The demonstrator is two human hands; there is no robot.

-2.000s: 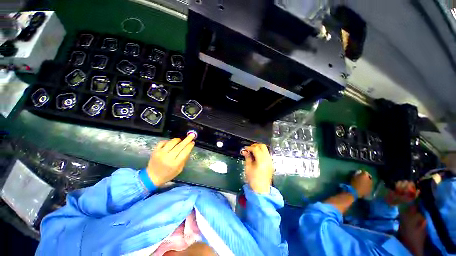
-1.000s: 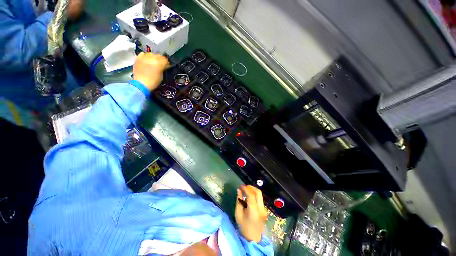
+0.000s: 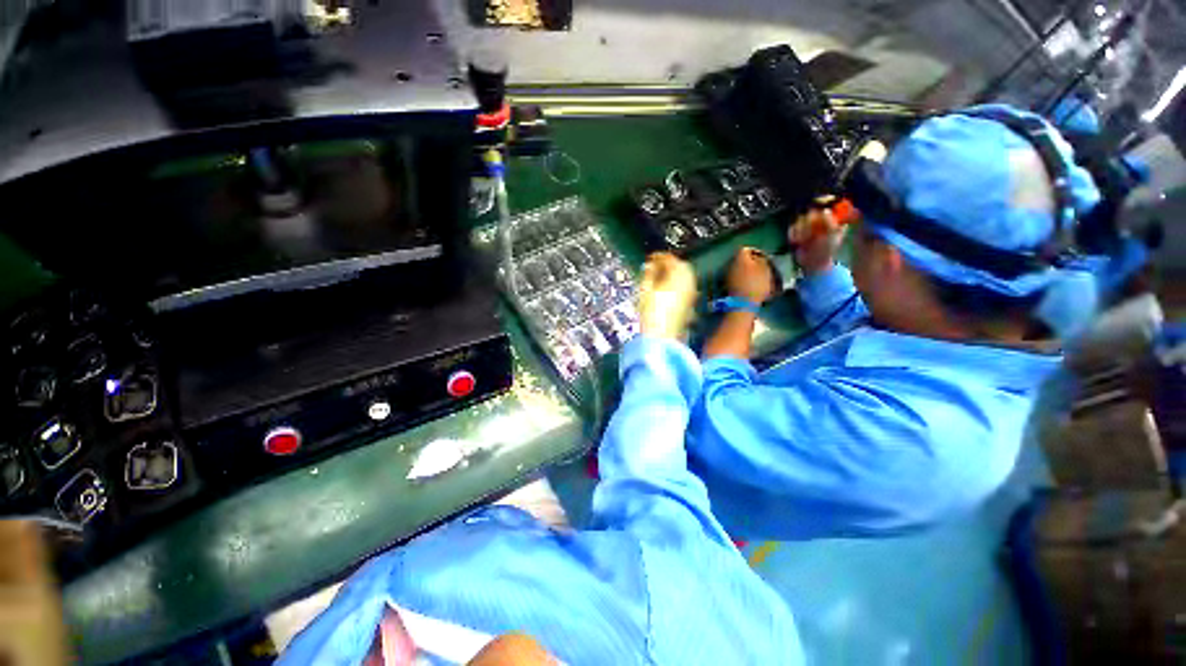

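My right hand [image 3: 667, 297] is stretched out between the clear blister tray [image 3: 568, 289] and the small black tray [image 3: 713, 237]. Its fingers point away from me; what they hold, if anything, cannot be told. A blurred, skin-toned shape at the lower left edge seems to be part of my left hand [image 3: 26, 599], cut off by the edge. The black bench press [image 3: 449, 215] stands at the left, with two red buttons [image 3: 282, 441] [image 3: 461, 384] on its front. The black parts tray [image 3: 182, 488] with dark cases lies left of it.
A neighbour in blue smock and cap [image 3: 845, 416] sits close on the right, hands at the small black tray, near an orange-handled tool [image 3: 843, 211]. A white scrap [image 3: 440, 457] lies before the press. A pale air tube [image 3: 505, 234] runs beside the clear tray.
The view has swung right. My right hand has moved from before the press buttons out past the clear tray. My left hand, over the parts tray before, is now mostly out of view.
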